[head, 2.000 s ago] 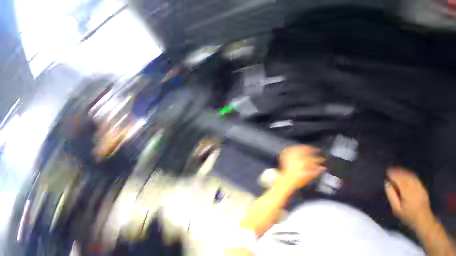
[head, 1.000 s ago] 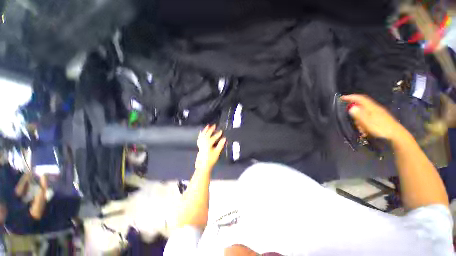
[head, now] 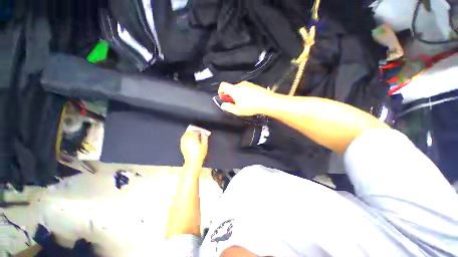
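My right hand [head: 246, 99] is closed around the red-topped handle of the steam iron [head: 228, 98], over the right part of the long grey padded bar [head: 150, 94]. Most of the iron is hidden under the hand. My left hand [head: 195, 143] holds a small whitish piece [head: 200, 130], chalk or a cloth scrap, over the dark table [head: 140, 138] on the near side of the bar. Black garment cloth [head: 281, 145] with a white band lies right of my left hand, partly below my right hand.
A heap of black garments [head: 221, 45] with white stripes lies behind the bar. A green tag [head: 98, 51] is at its left. The tan steam hose [head: 301, 60], tied with cord, hangs behind my right forearm. Red straps [head: 422, 65] and white cloth are at the right.
The view has turned and come closer. My right hand, at the table's right a second ago, is now over the bar with the iron. My left hand has left the striped cloth and holds the whitish piece.
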